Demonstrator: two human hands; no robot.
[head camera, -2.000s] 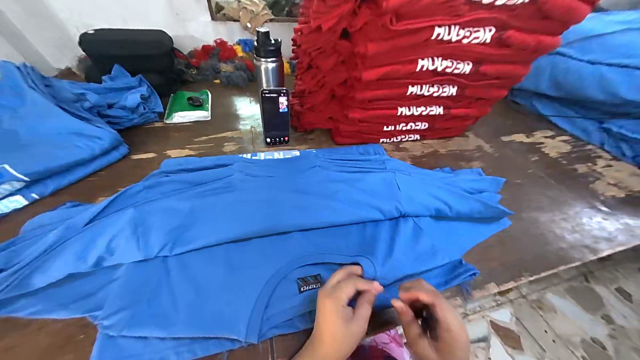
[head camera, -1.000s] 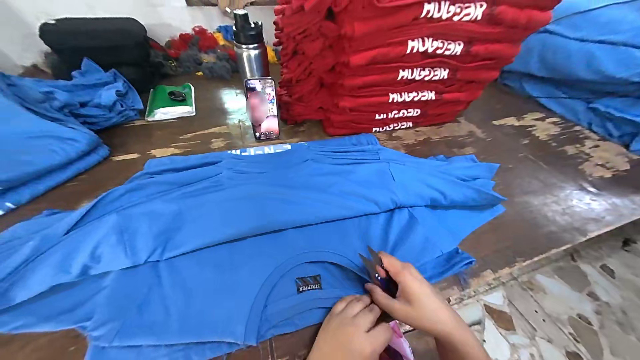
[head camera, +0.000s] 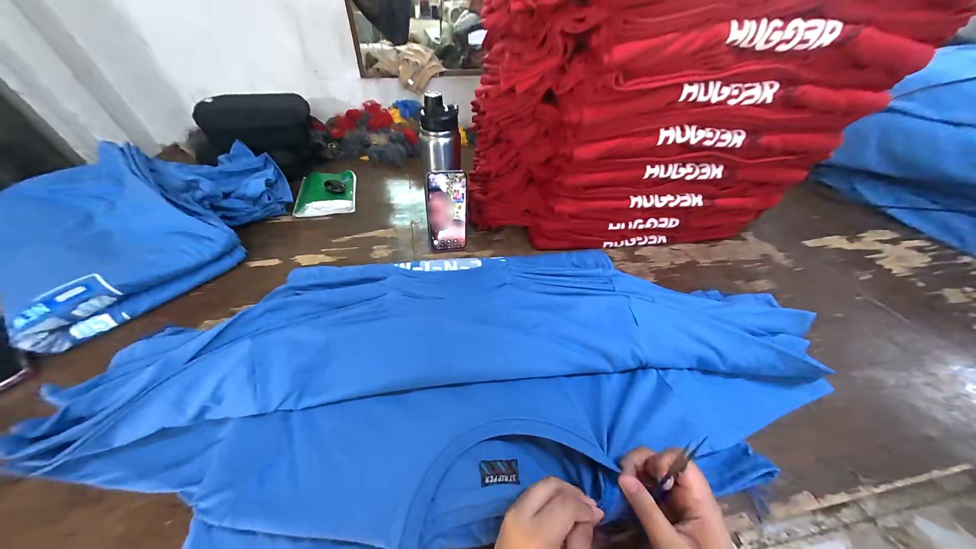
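Blue T-shirts (head camera: 328, 366) lie spread in layers on a worn wooden table, the top one with its round neckline and a small black neck label (head camera: 499, 473) towards me. My left hand (head camera: 550, 515) is closed on the shirt's neckline edge, its fingertips partly hidden. Just right of it, my right hand (head camera: 671, 496) pinches the collar's edge between thumb and finger. The same hand holds small thread snips (head camera: 686, 461), their blades pointing up and away from the collar.
Behind the shirts, a phone (head camera: 447, 210) leans on a steel bottle (head camera: 440, 145). A tall stack of folded red shirts (head camera: 686, 137) stands at the back right. Folded blue shirts (head camera: 114, 221) lie left, near a green packet (head camera: 326, 194) and a black case (head camera: 252, 126). More blue fabric (head camera: 915, 145) is at right.
Two seconds ago my hands were apart at the collar; now they are close together on it. The snips, raised over the collar a second ago, now rest in my right hand with blades turned to the right.
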